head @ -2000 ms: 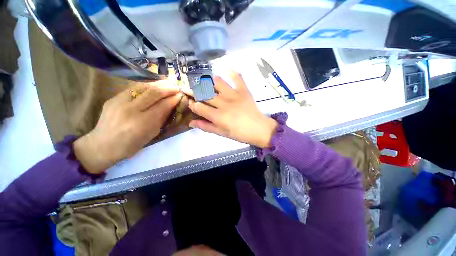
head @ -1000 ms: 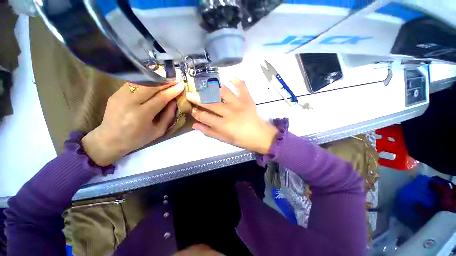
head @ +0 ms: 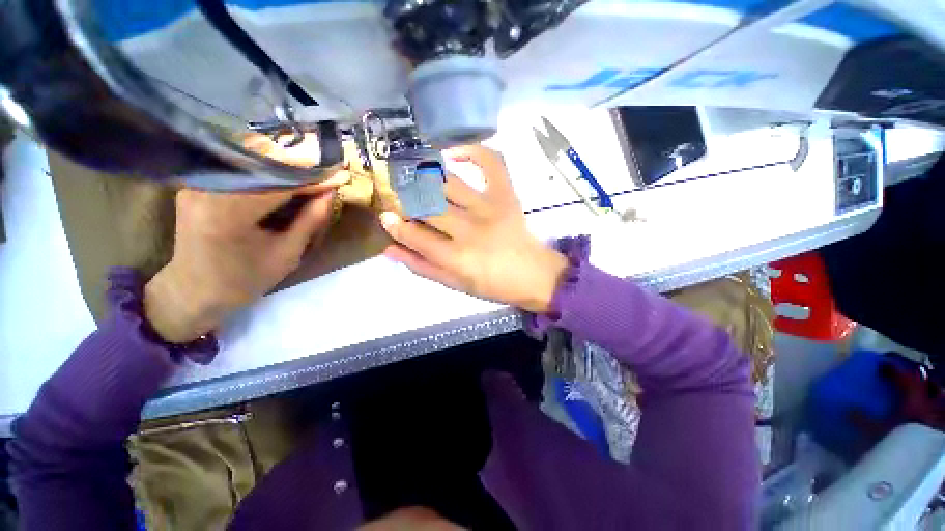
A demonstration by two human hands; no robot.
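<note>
The khaki-brown garment panel point(head: 95, 213) lies on the white machine table, partly under my left hand and the machine head. My left hand point(head: 236, 233) pinches a folded edge of the cloth point(head: 355, 194) between thumb and fingertips, just left of the needle area. My right hand point(head: 471, 233) rests with fingers spread beside the grey-blue block point(head: 420, 189), its fingertips at the cloth's right edge; it grips nothing. The presser foot and needle point(head: 375, 140) are left of the block. The cloth under my left hand is hidden.
The white machine head point(head: 642, 47) spans the top. Blue-handled thread snips point(head: 575, 166) and a black rectangle like a phone point(head: 660, 142) lie right of the needle. A control panel point(head: 857, 174) is at the far right. Khaki pieces point(head: 192, 472) and a red crate point(head: 810, 301) are below the table edge.
My left hand has moved left, and its fingertips are now farther from the needle. More cloth shows between the hands. My right hand has barely moved, its fingers still spread.
</note>
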